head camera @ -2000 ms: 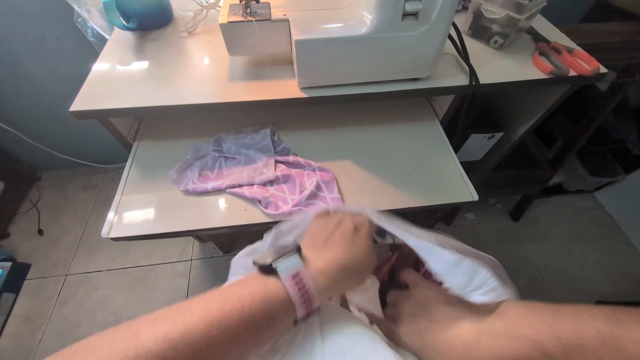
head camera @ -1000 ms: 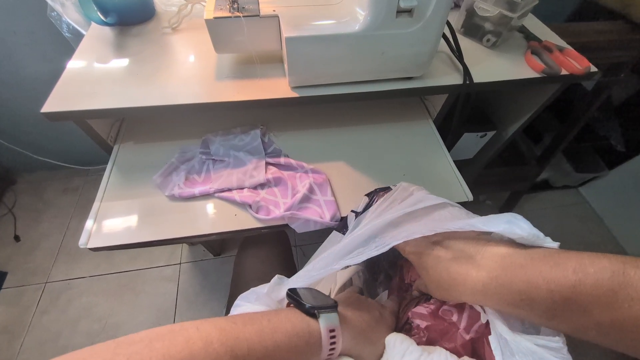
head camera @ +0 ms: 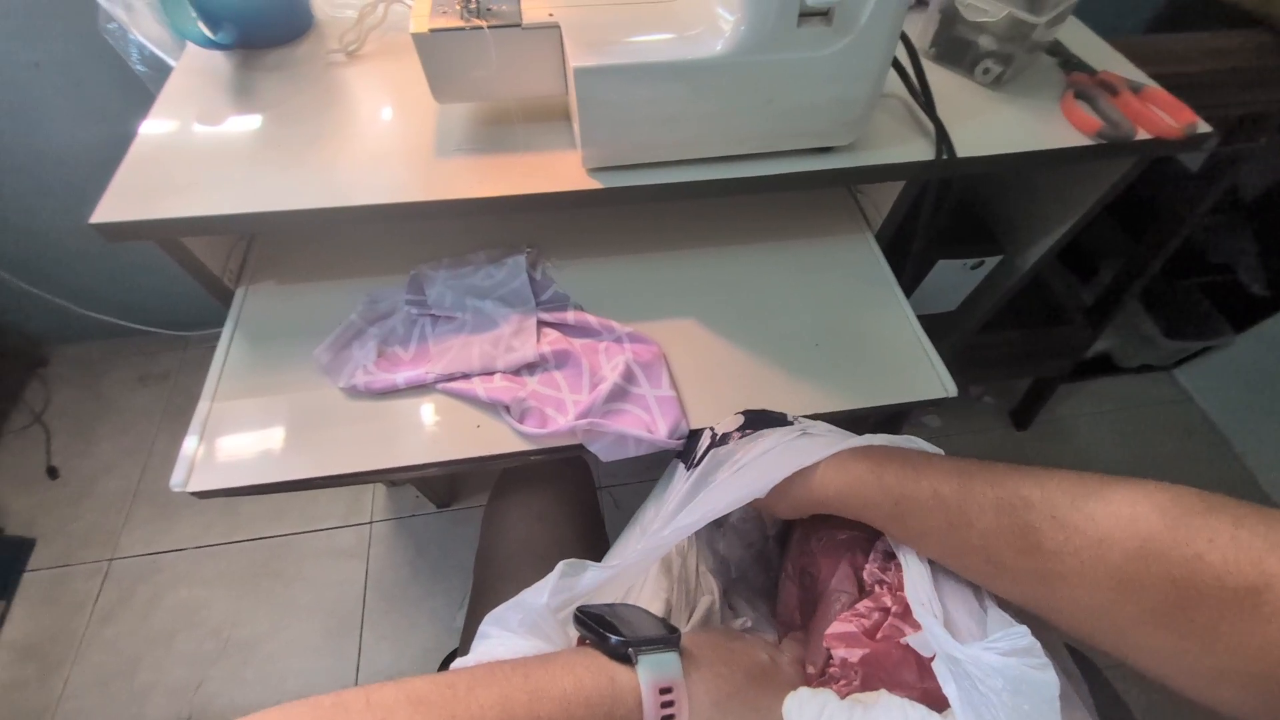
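A white plastic bag (head camera: 690, 510) lies open on my lap, with a crumpled red plastic bag (head camera: 870, 640) and pale cloth inside. My left hand (head camera: 745, 665), below a wristwatch (head camera: 628, 630), reaches into the bag beside the red plastic; its fingers are hidden. My right hand (head camera: 800, 495) is inside too, mostly covered by the bag's far rim, so its fingers do not show. Beyond the bag, a piece of pink and lilac fabric with white lines (head camera: 590, 380) rests on the pull-out shelf (head camera: 780, 330), its corner over the front edge.
On the desk (head camera: 300, 150) stand a white sewing machine (head camera: 720, 100), a blue container (head camera: 245, 20) at the left and a clear plastic box (head camera: 990, 40) at the right. Orange-handled scissors (head camera: 1130, 105) lie near the right edge. Black cables (head camera: 925, 95) hang behind the shelf.
The bag's mouth has been spread wider, showing the red plastic. My right hand has gone deeper, under the far rim. The fabric on the shelf has stayed put.
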